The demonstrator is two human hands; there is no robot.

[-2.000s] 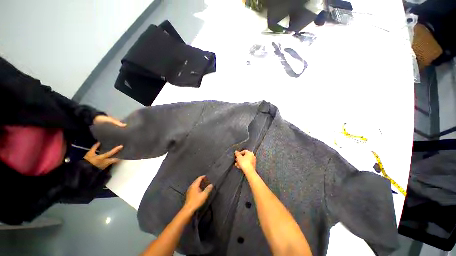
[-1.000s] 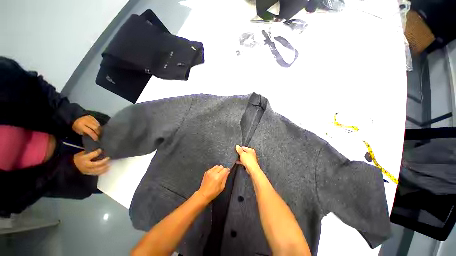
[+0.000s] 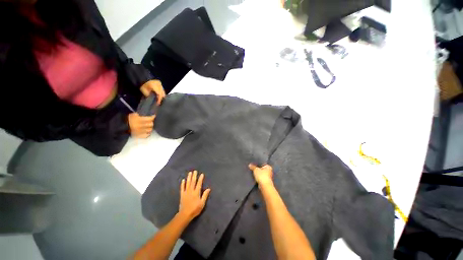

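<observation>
A grey jacket lies spread on the white table, its neckline at the far end. My left hand lies flat with fingers spread on the left front panel and holds nothing. My right hand grips the front placket just below the V-neck. Below it the front edges part, and two dark buttons show on the right panel. The left sleeve end is held by another person's hands.
The other person stands at the left table edge. A folded dark garment lies beyond the left sleeve. A yellow tape measure lies by the right sleeve. A dark strap loop and a monitor stand at the far end.
My left hand has left the front edge and moved left onto the panel, opening flat. The left panel now lies flatter over the placket. The other person has folded or gathered the sleeve end.
</observation>
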